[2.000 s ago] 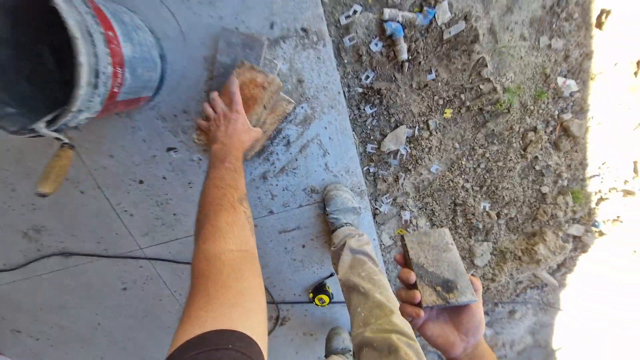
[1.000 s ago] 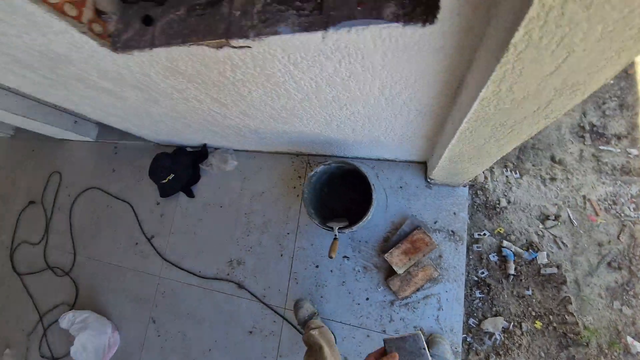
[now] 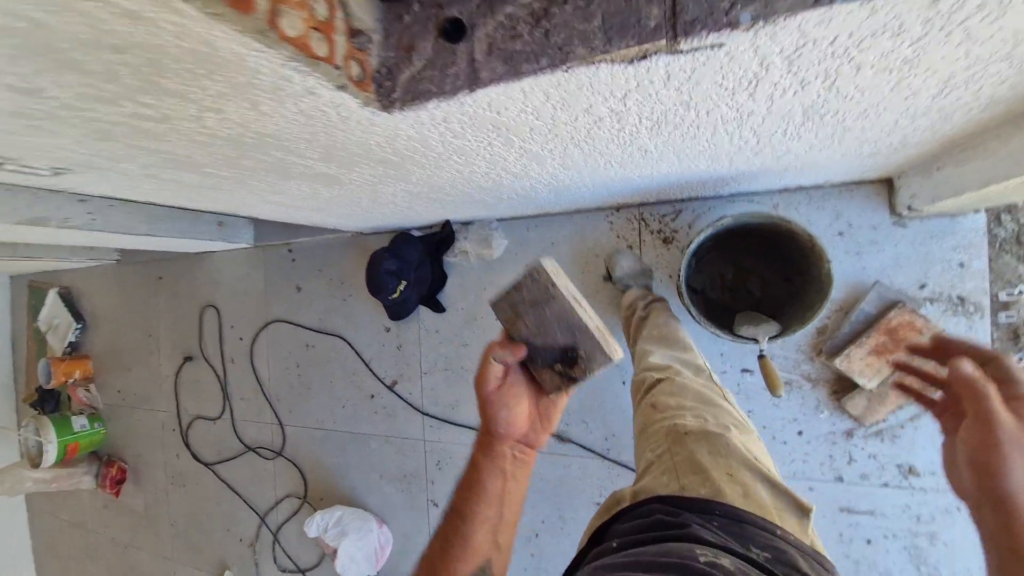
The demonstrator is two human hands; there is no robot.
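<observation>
My left hand [image 3: 518, 396] grips the lower end of a dark, flat rectangular tile piece [image 3: 556, 328] with a pale edge, held tilted above the floor. At the right, my right hand [image 3: 964, 392] holds nothing, its fingers spread. It overlaps, in view, a small pile of flat pieces on the floor: a reddish-brown one [image 3: 880, 344], a grey one [image 3: 864, 312] and a lighter one [image 3: 876, 402]. Left of the pile stands a bucket [image 3: 686, 276] of dark mortar, with a trowel [image 3: 770, 376] resting over its rim.
A textured white wall [image 3: 512, 152] carries a dark slab ledge [image 3: 528, 44] beside broken hollow brick [image 3: 308, 32]. On the tiled floor lie a navy cap [image 3: 400, 276], a looped black cable [image 3: 272, 324] and a white plastic bag [image 3: 352, 540]. A green bucket [image 3: 76, 438] stands far left.
The view has swung left along the wall. Two seconds ago my left hand was on the pile and my right hand held a flat piece; now the left holds one and the right is empty.
</observation>
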